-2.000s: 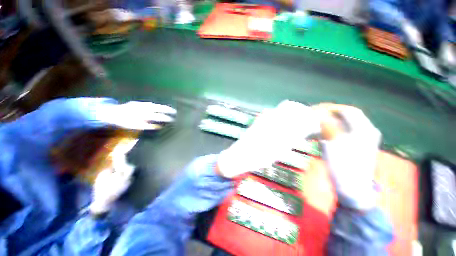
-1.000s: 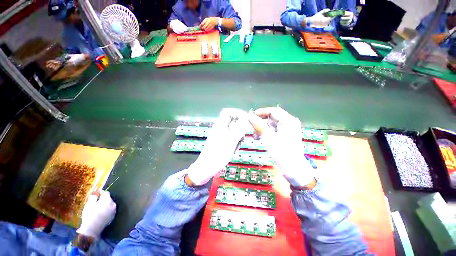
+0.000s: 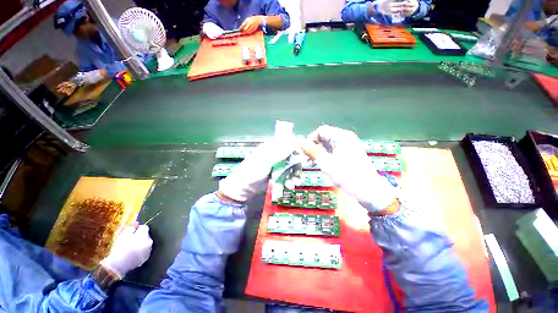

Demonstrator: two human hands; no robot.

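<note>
My left hand [image 3: 260, 162], in a white glove, is raised over the board rows, with a pale greenish piece [image 3: 286, 173] showing under its fingers. My right hand [image 3: 344, 160], in a white glove with brownish fingertips, meets it at the fingertips. What lies between the fingertips is too small to tell. Green circuit board strips lie in rows below: one [image 3: 301, 255] nearest me, one [image 3: 303, 224] above it, and more partly hidden by my hands. The near strips lie on a red mat [image 3: 318, 290].
A black tray [image 3: 503, 172] of grey-silver bits and a second parts tray [image 3: 549, 158] stand at right, with pale green strips [image 3: 502, 267] nearer me. At left, a neighbour's gloved hand [image 3: 128, 249] is beside a yellow-tan board [image 3: 92, 223]. People sit across the dark green belt [image 3: 275, 101].
My hands stay together over the boards; the pale piece under my left fingers now shows. The view has tilted slightly, and the neighbour's hand has shifted a little.
</note>
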